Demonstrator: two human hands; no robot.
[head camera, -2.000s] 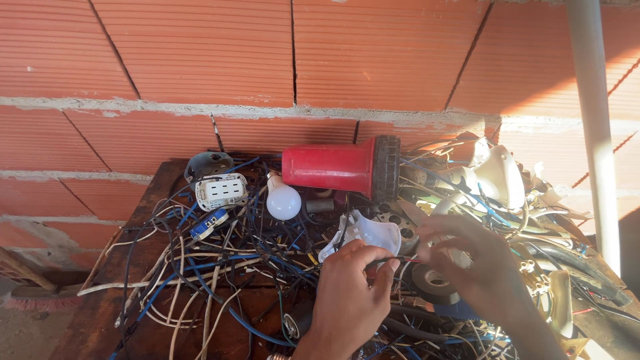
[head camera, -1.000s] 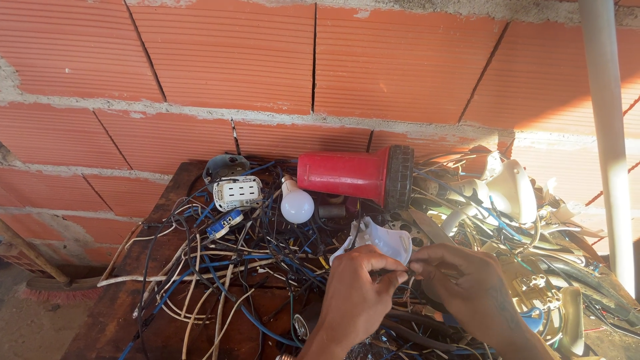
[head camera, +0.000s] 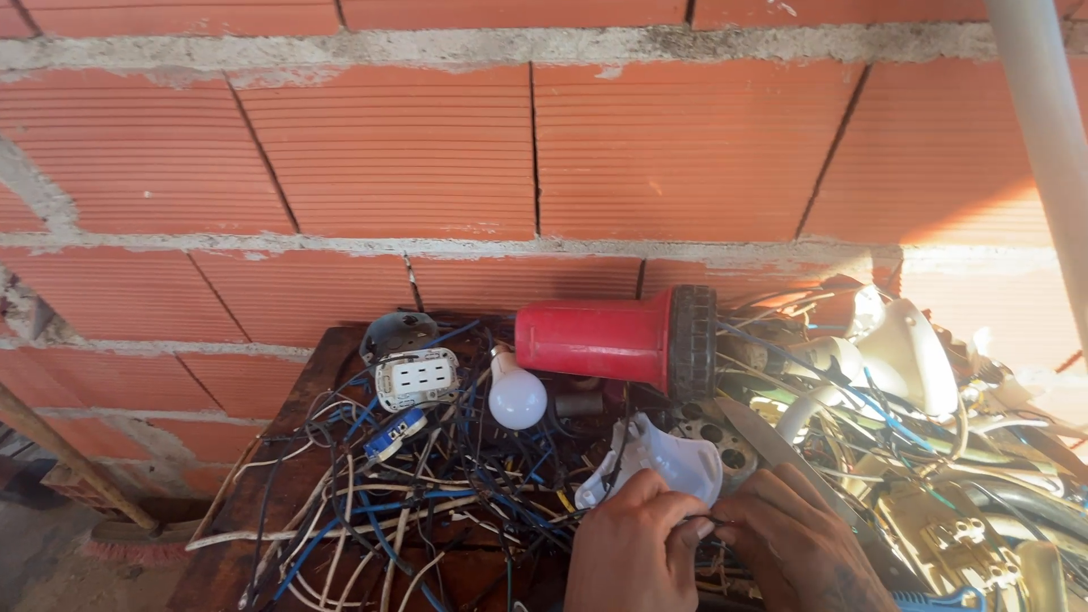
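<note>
Near the bottom centre, my left hand (head camera: 633, 544) and my right hand (head camera: 786, 535) meet at the fingertips, pinching a thin dark piece that looks like a wire end. A white plastic cover (head camera: 667, 463) lies just behind my left hand. Beyond it, a red flashlight (head camera: 595, 338) with a black head rests on its side. To its left are a white light bulb (head camera: 518, 398), a white socket outlet (head camera: 416, 379) and a blue and white electrical part (head camera: 395, 434), all on tangled wires (head camera: 382, 510).
The wooden table top (head camera: 297, 416) stands against a brick wall (head camera: 391, 153). Cable scraps, a white lamp holder (head camera: 909, 357) and a beige electrical fitting (head camera: 952, 535) crowd the right side. A pale pole (head camera: 1041, 144) rises at right; a broom (head camera: 140, 540) is at lower left.
Both hands stay together at the fingertips. The roll of black tape seen beside the right hand two seconds ago is out of sight now. The view has tilted up toward the wall.
</note>
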